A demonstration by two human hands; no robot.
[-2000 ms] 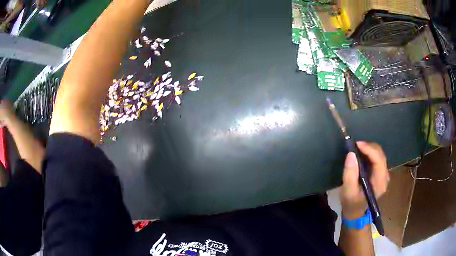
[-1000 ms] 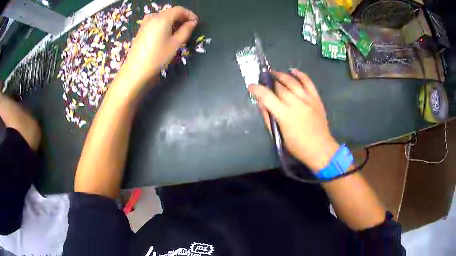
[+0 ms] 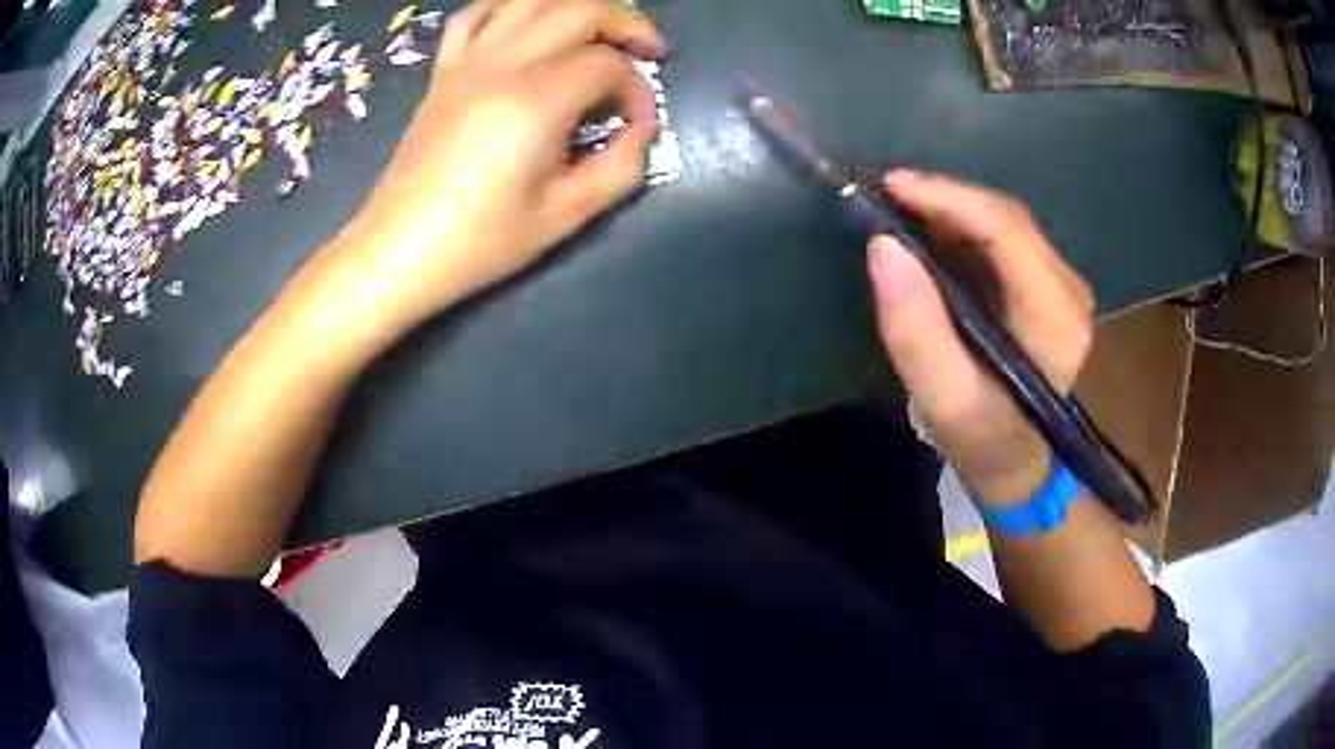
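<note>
My right hand point(image 3: 981, 315) holds a black soldering iron point(image 3: 1010, 359) like a pen, its thin tip pointing up and left, apart from the board. My left hand point(image 3: 513, 132) is bent over the left side of a small green-and-white circuit board point(image 3: 662, 139), thumb and forefinger at its edge. A small whitish component point(image 3: 596, 133) shows between the thumb and fingers; whether it is gripped is unclear. The fingers hide much of the board. A large heap of small white, yellow and dark red components point(image 3: 176, 147) lies to the left of my left hand.
A brownish tray point(image 3: 1127, 56) stands at the top right, with the edge of a green board point(image 3: 915, 9) beside it. A yellow-rimmed solder spool point(image 3: 1291, 183) and a dark cord are at the right. A brown carton point(image 3: 1244, 424) is below the bench edge.
The view has shifted. My left hand has moved from the component heap to the circuit board. My right hand has drawn the iron back to the right, off the board.
</note>
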